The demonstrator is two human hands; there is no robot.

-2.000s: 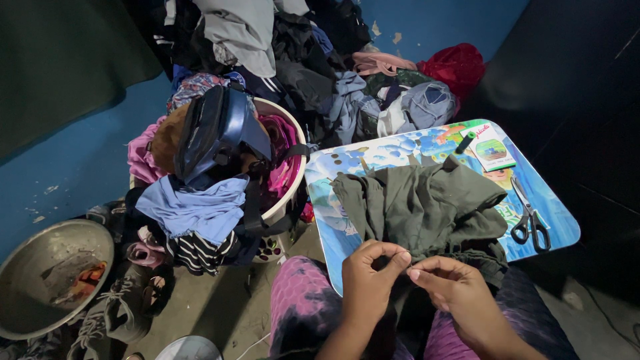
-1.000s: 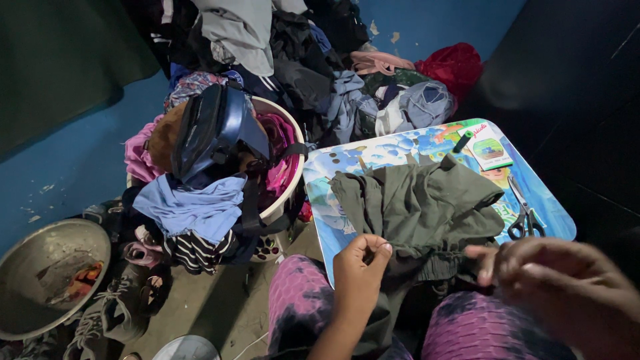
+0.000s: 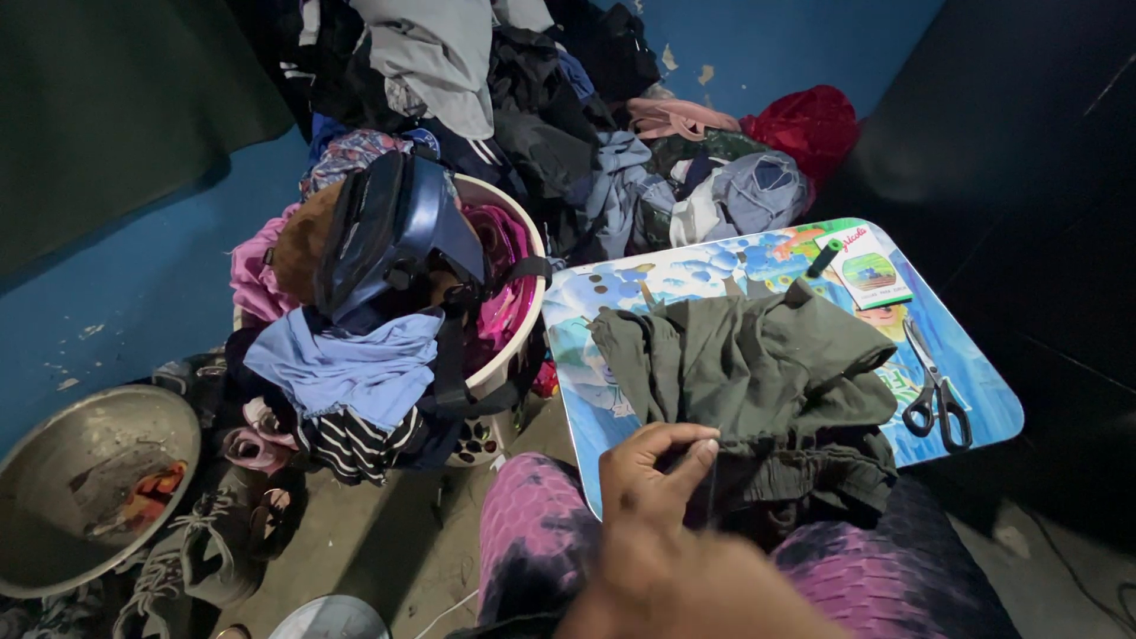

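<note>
An olive-green garment with a gathered waistband lies bunched on a small printed lap table and over my knees. My left hand pinches the near left edge of the gathered band between thumb and forefinger. A faint thread seems to run down from there. My right hand, blurred, is low and close to the camera, partly in front of my left wrist; its fingers are unclear. Black-handled scissors lie to the right of the garment, blades a little apart. A dark green thread spool and a needle packet are behind it.
To the left stands a white bucket heaped with clothes and a dark blue visor-like item. Piled clothes lie against the blue wall. A metal basin and shoes are on the floor at lower left.
My right hand, at the waistband two seconds ago and out to the right one second ago, is now low in front of my left wrist. My left hand has returned to the band's edge.
</note>
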